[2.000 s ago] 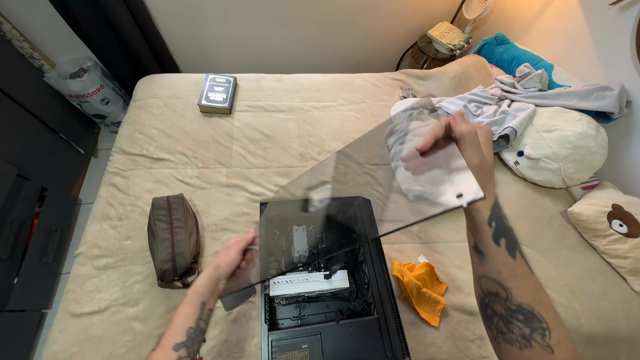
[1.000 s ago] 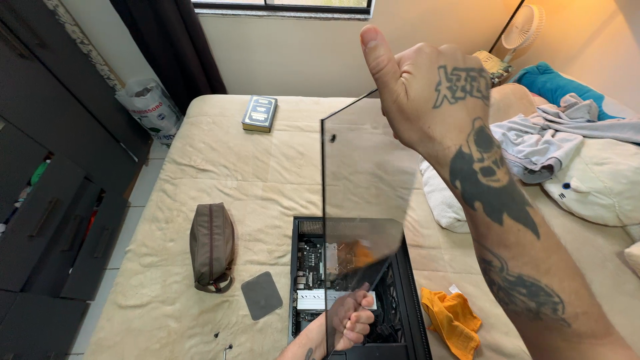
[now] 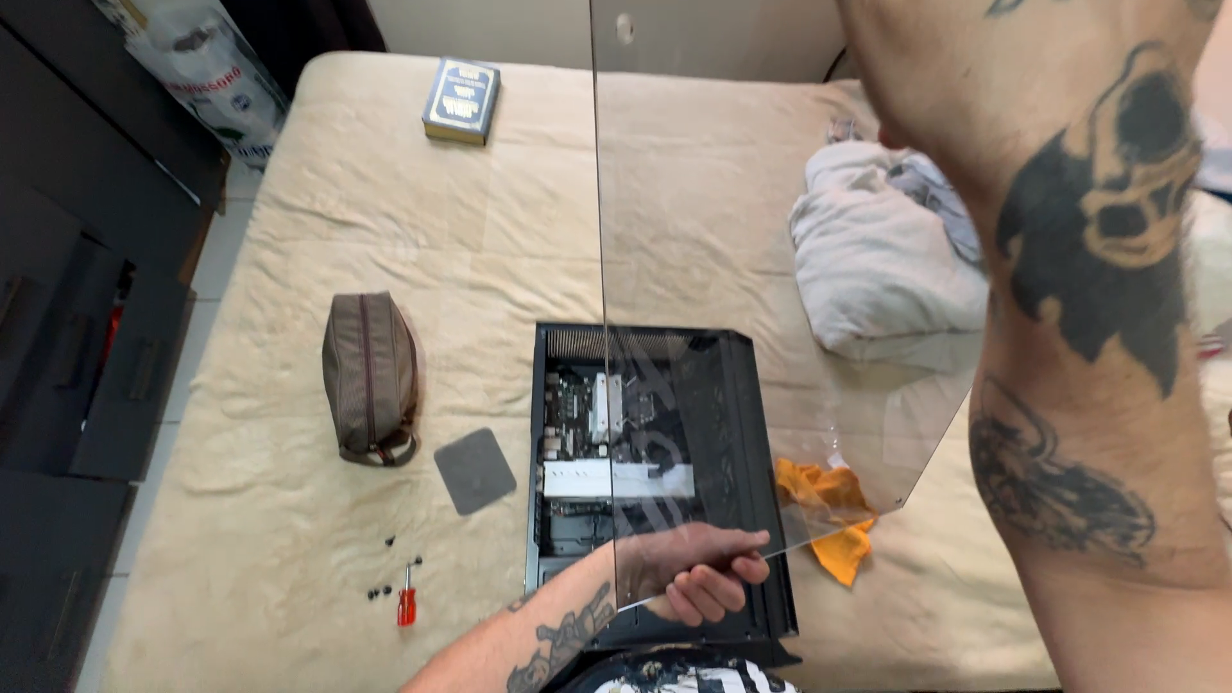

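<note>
A tinted transparent side panel [image 3: 712, 241] stands tilted up over the open computer case [image 3: 760, 462] on the bed. My left hand [image 3: 707, 573] grips the panel's lower edge, with fingers below it and the thumb seen through it. My right forearm rises along the right side; that hand is out of view past the top edge. Inside the case are a motherboard and a white graphics card [image 3: 577, 479], partly seen through the panel. A red-handled screwdriver [image 3: 407, 604] and several small dark screws [image 3: 379, 593] lie left of the case.
On the beige bedspread are a brown zip pouch [image 3: 371, 375], a dark square pad [image 3: 475, 471], a thick book [image 3: 462, 101], an orange cloth [image 3: 839, 549] and a pale bundle of fabric [image 3: 871, 260]. Dark drawers [image 3: 125, 356] stand beyond the bed's left side.
Two seconds ago the panel slanted across the case between both hands; now it is raised more upright. My left hand has moved from its left corner to the lower edge. My right hand has left the view.
</note>
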